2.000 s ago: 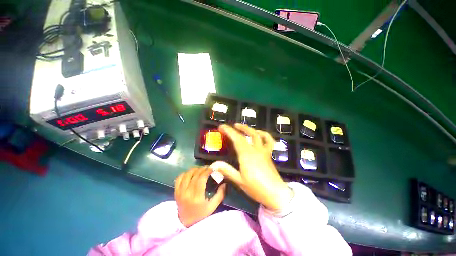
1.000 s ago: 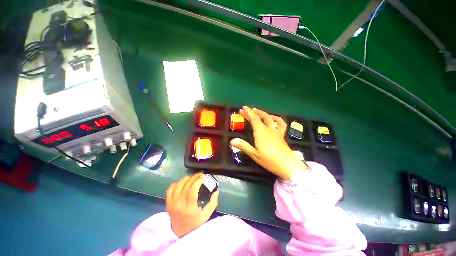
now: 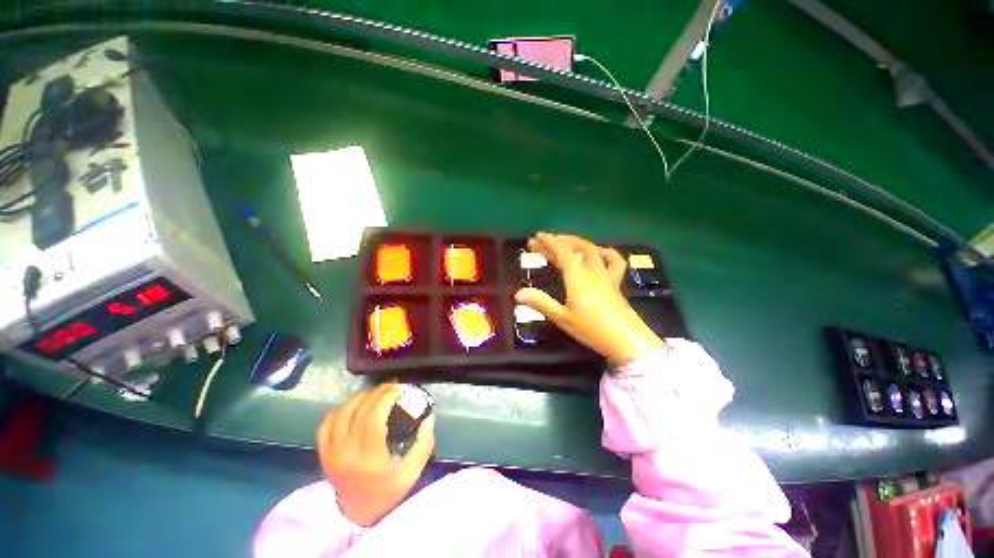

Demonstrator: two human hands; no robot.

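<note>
A black foam tray (image 3: 425, 354) with two rows of pockets lies on the green bench. In its left two columns, several watch units (image 3: 395, 263) show orange-red screens. My right hand (image 3: 583, 294) is over the third column, fingers spread, fingertip at the upper watch (image 3: 532, 262) and thumb at the lower watch (image 3: 530, 318). Both show pale reflections. A further watch (image 3: 642, 268) sits at the upper right; my hand hides some pockets. My left hand (image 3: 365, 452) holds a separate small dark watch unit (image 3: 408, 419) with a pale patch, in front of the tray.
A power supply (image 3: 114, 234) with red digits and cables stands at the left. A small black rounded device (image 3: 280, 361), a pen (image 3: 281, 253) and a white paper (image 3: 338, 202) lie nearby. A pink phone (image 3: 533, 58) is behind. Another tray (image 3: 891, 378) lies right, above a red basket (image 3: 924, 521).
The view has shifted. My right hand has moved from the left column to the third column. More screens in the left two columns now glow orange-red. My left hand still holds the dark unit.
</note>
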